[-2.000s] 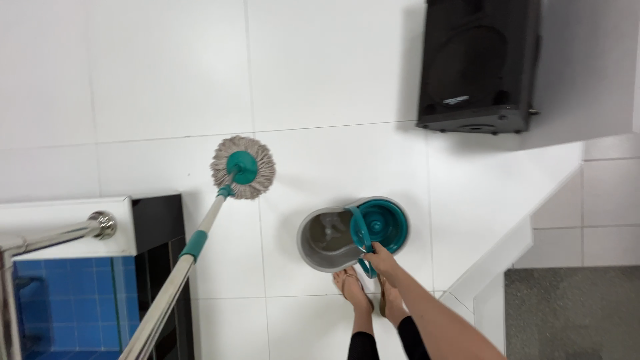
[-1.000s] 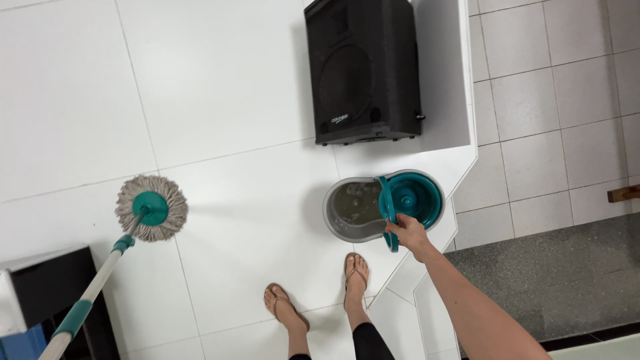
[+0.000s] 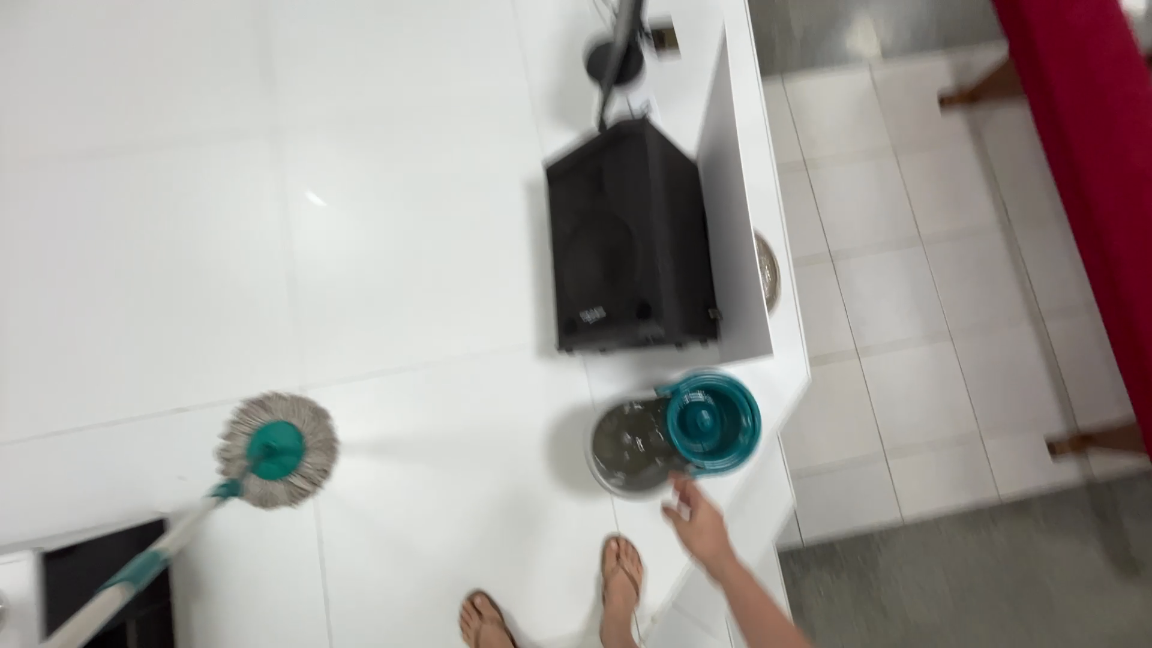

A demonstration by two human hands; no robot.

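My right hand point(image 3: 697, 524) is just below the mop bucket, its fingers apart and near the rim, with nothing held in them. The grey bucket point(image 3: 596, 463) holds murky water in its left part and a round teal spin basket point(image 3: 714, 423) in its right part. Across the white floor at left lies a round mop head point(image 3: 279, 450) with grey strands and a teal centre. Its white and teal handle point(image 3: 144, 569) runs out past the bottom left corner. My left hand is out of frame.
A black loudspeaker point(image 3: 621, 243) stands just above the bucket, beside a low white partition point(image 3: 733, 180). A black stand base point(image 3: 615, 61) is behind it. The platform edge runs down the right, with lower floor tiles point(image 3: 900, 297) and a red-covered bench or seat point(image 3: 1071, 180) beyond. A black object point(image 3: 108, 576) lies lower left.
My right hand has let go of the bucket's teal handle and drawn back slightly. The bucket now stands closer to the platform edge, below the loudspeaker, than two seconds ago. The view has shifted right.
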